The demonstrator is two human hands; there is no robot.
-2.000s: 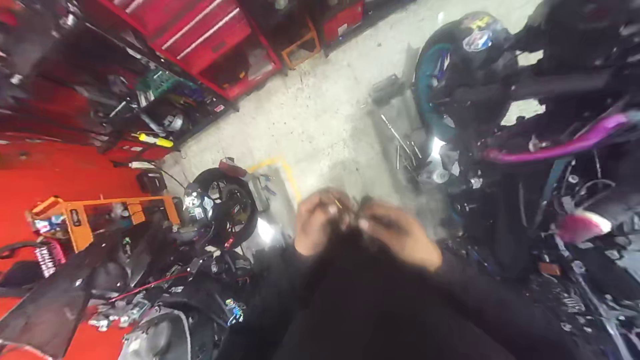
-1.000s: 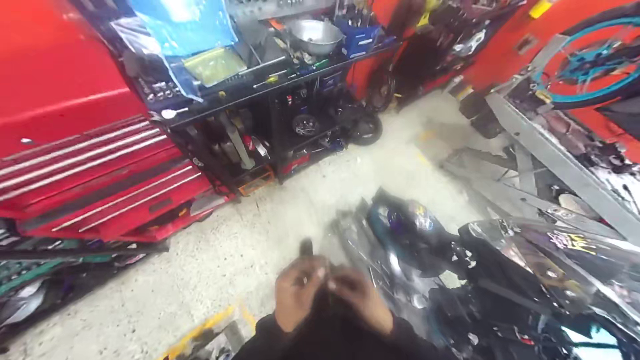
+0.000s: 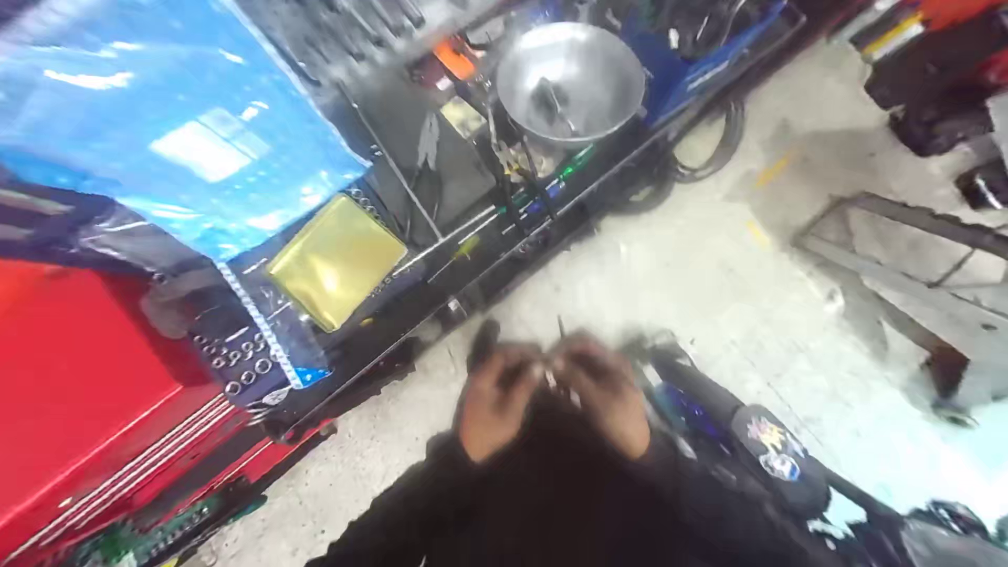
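Observation:
My left hand (image 3: pixel 500 398) and my right hand (image 3: pixel 602 390) are close together in front of my dark clothing, fingertips nearly meeting. A small, blurred metallic object (image 3: pixel 553 379) shows between the fingers; what it is cannot be told. Beyond the hands runs a dark workbench. On it are a round metal bowl (image 3: pixel 571 83), pliers (image 3: pixel 504 161), a yellow pouch or packet (image 3: pixel 339 261), a clear blue plastic bag (image 3: pixel 165 118) and several sockets (image 3: pixel 244 366).
A red tool chest (image 3: pixel 87 378) stands on the left. Motorcycle parts (image 3: pixel 732 441) lie close at my right, with a metal stand or ramp (image 3: pixel 906 268) farther right on the concrete floor (image 3: pixel 677 268).
The view has turned and come nearer the workbench, whose bowl and blue bag now appear larger. My hands stay together in front of my body.

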